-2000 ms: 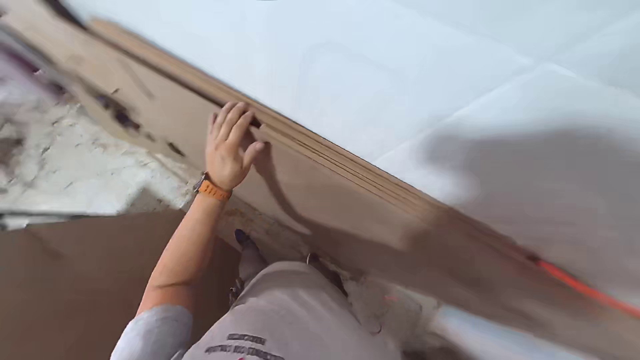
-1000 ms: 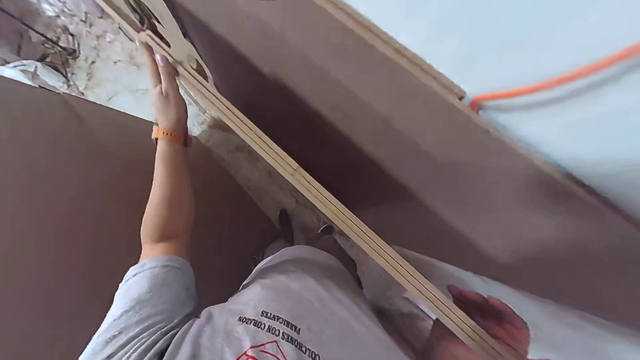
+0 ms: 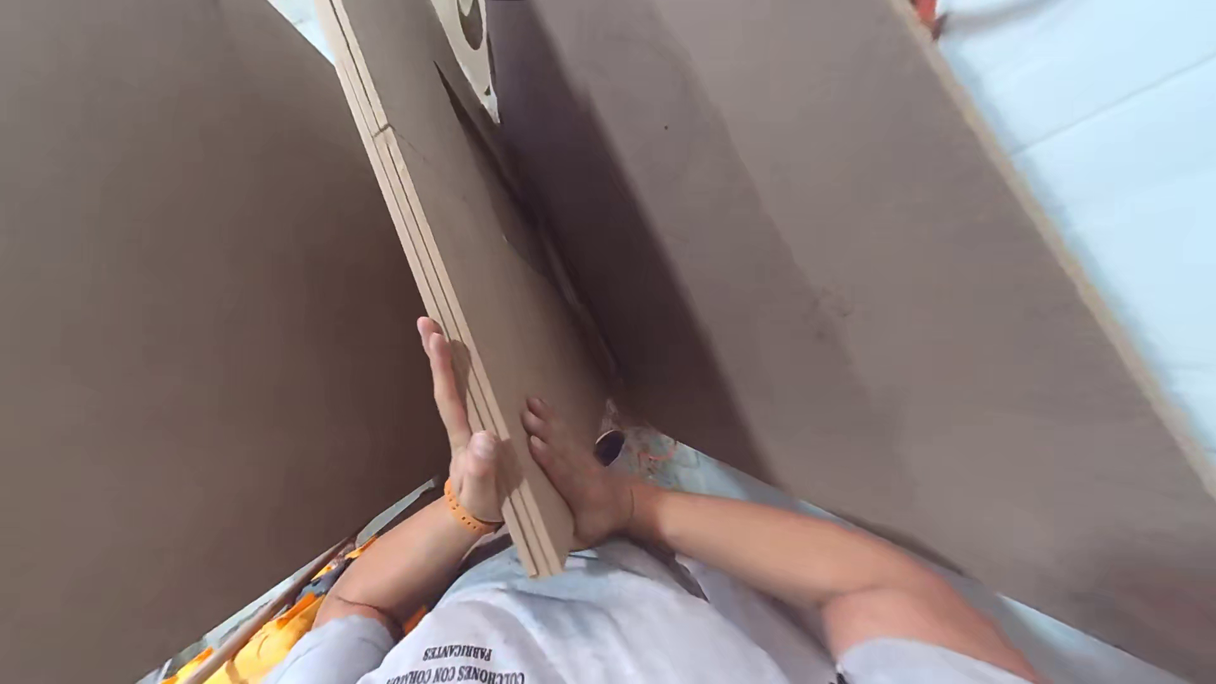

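Observation:
Several thin brown wooden boards (image 3: pixel 427 237), stacked face to face, stand on edge and run from the top of the view to just in front of my shirt. My left hand (image 3: pixel 465 437), with an orange watch band (image 3: pixel 465 510) at the wrist, presses its palm and thumb against the left side and top edge near the close end. On the right face of the boards, my right hand (image 3: pixel 575 470) lies with its fingers spread. The boards are clamped between both palms. Their lower edges are hidden.
A large brown panel (image 3: pixel 190 285) fills the left. Another large brown panel (image 3: pixel 855 285) stands on the right, beside a pale tiled surface (image 3: pixel 1121 152). A board with curved cutouts (image 3: pixel 472 47) is at the top. Yellow and orange material (image 3: pixel 275 646) lies at lower left.
The boards now run more directly away from me. My left hand has come along them to the near end, and my right hand has moved onto their right face. The view has turned.

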